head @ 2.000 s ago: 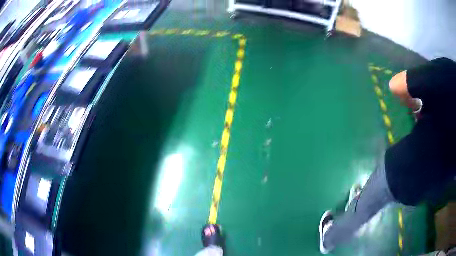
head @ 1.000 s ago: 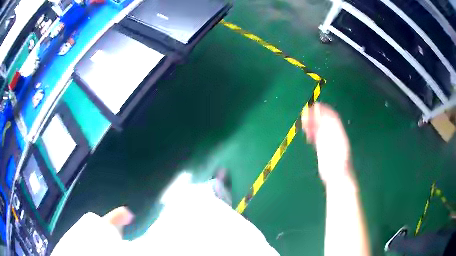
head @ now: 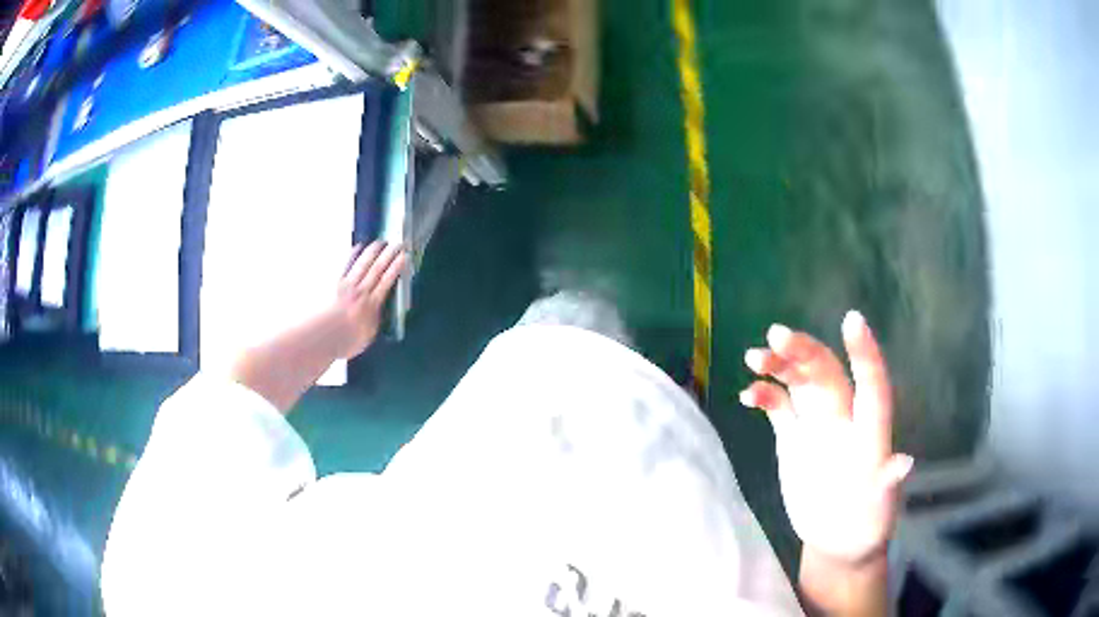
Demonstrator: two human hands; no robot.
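Note:
My left hand [head: 371, 289] lies at the right edge of a large panel with a bright white face and dark border [head: 283, 217], at the bench's end. Its fingers are extended and nothing is seen held in it; whether it presses on the panel or the bench edge is unclear. My right hand [head: 832, 446] is raised over the floor at the right, fingers spread and curved, empty. Both hands are slightly blurred.
More white-faced panels [head: 145, 241] stand in a row at left, below a blue-topped bench [head: 181, 54]. An open cardboard box [head: 524, 121] is beyond the bench's end. Yellow-black tape [head: 699, 229] crosses the green floor. A grey rack-like frame [head: 1000, 530] is at lower right.
The view has turned along the bench to its end. My left hand has moved up to the panel's edge. My right hand's fingers now show spread. The box has come into view; the other person has left it.

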